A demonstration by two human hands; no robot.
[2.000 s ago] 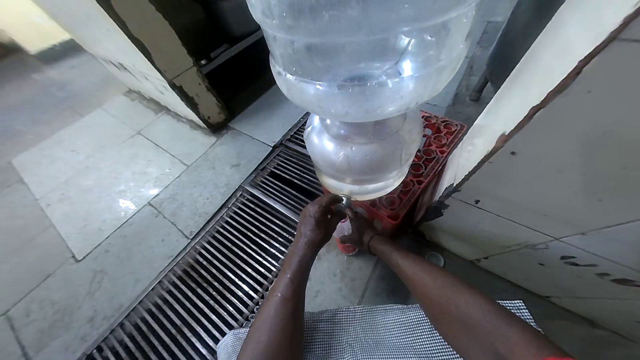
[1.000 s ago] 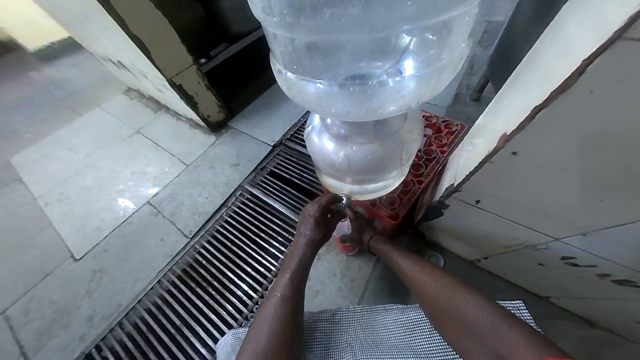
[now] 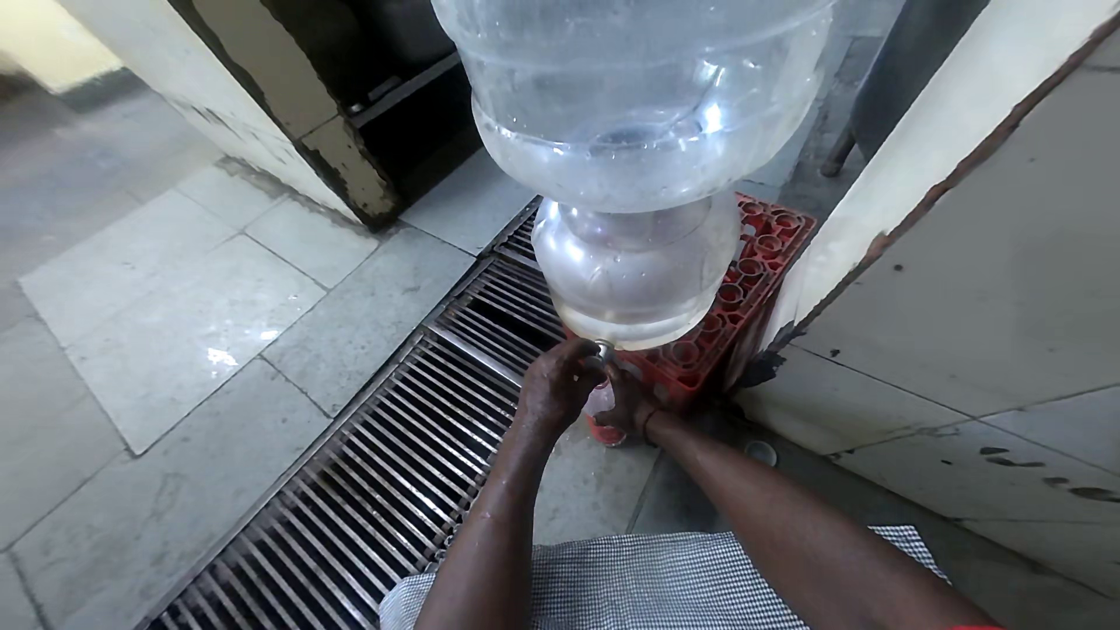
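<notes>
A large clear plastic water bottle stands upside down on a rounded transparent dispenser base, which rests on a red plastic crate. At the front foot of the base is a small metal tap. My left hand has its fingers on this tap. Just below and to the right, my right hand grips a small clear bottle with red on its lower part, held under the tap. The fingers partly hide the bottle's neck and the tap's outlet.
A metal drain grate runs diagonally along the left of the crate. On the right rises a tiled wall with a chipped edge. A small round object lies on the floor near it. Checked cloth covers my lap.
</notes>
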